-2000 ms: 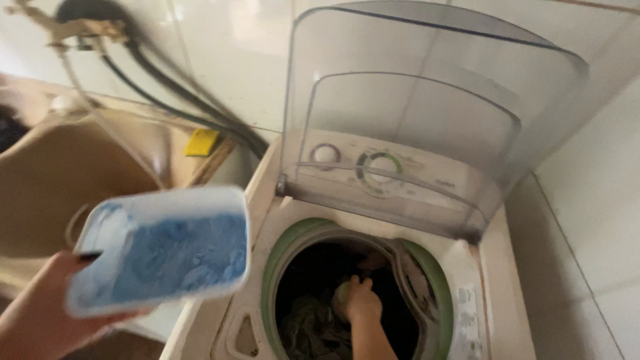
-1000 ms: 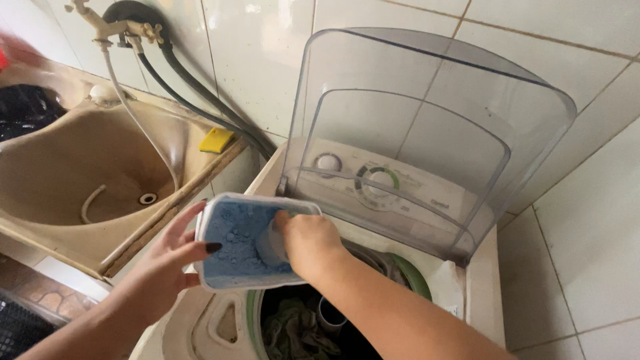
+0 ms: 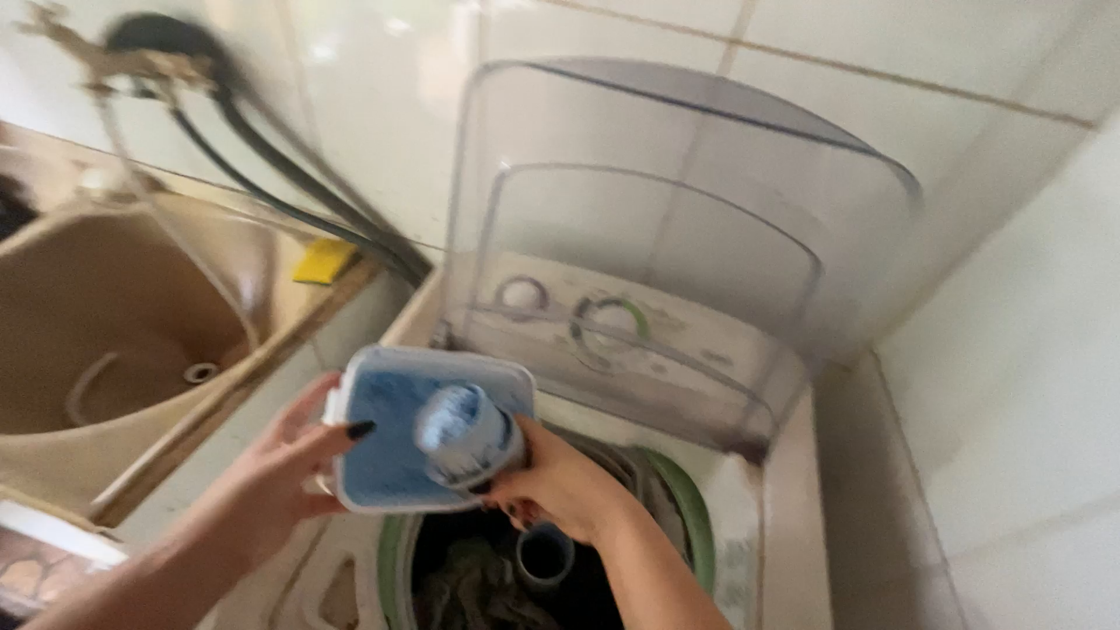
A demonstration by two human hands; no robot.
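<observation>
My left hand (image 3: 306, 464) holds a white plastic tub (image 3: 529, 376) of blue powder (image 3: 381, 437) by its left side, tilted over the front of the top-loading washing machine (image 3: 792, 490). Gripped in my right hand (image 3: 560, 481) is a small light-coloured cup (image 3: 477, 446) heaped with blue powder, over the tub's right part. Below the hands, dark cloth (image 3: 481, 586) lies in the machine's drum, around a round-topped central post (image 3: 544, 556). The green-edged drum opening (image 3: 691, 507) is partly hidden by my right forearm.
The clear lid (image 3: 647, 219) stands raised behind the knobs (image 3: 610, 328). At the left is a beige sink (image 3: 114, 297) with a yellow sponge (image 3: 324, 261) on its rim. Dark hoses (image 3: 289, 175) run from the tap (image 3: 157, 70) down behind the machine. Tiled walls stand behind and at the right.
Two seconds ago my right hand was down in the drum; one second ago it was in the tub. Now it holds the powder-filled cup up over the tub.
</observation>
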